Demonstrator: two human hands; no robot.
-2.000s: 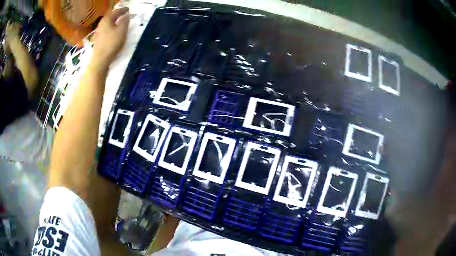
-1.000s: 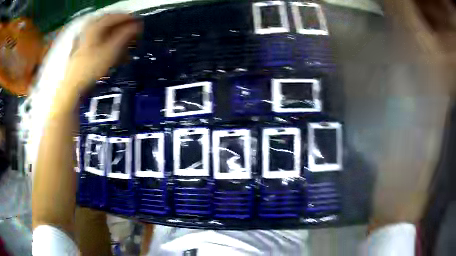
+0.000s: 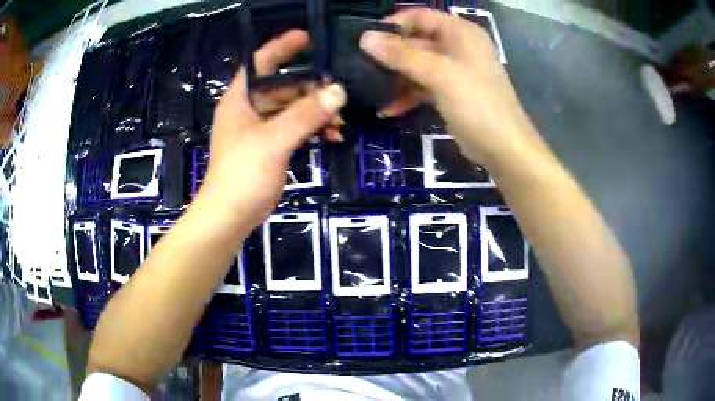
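Note:
A dark, blurred piece with open rectangular frames (image 3: 320,39) is held up at the top centre, over the black tray (image 3: 549,235). My left hand (image 3: 255,145) grips its lower left part between thumb and fingers. My right hand (image 3: 459,74) pinches a dark edge of it at the right; whether this is one piece or two is not clear. Below, dark phone front housings with blue keypad grids (image 3: 439,329) lie in rows on the tray. White frames (image 3: 361,288) surround their screen windows. My left forearm covers part of the front row.
A bright white tangled heap (image 3: 35,188) lies along the left edge of the tray. A small white oval object (image 3: 657,94) is at the upper right. A person's hand (image 3: 690,63) shows at the far right edge. An orange object (image 3: 12,74) is at the far left.
My left hand has moved right and in over the tray. My right hand has come in from the right edge. Both hands now hold the dark framed piece. The view has shifted.

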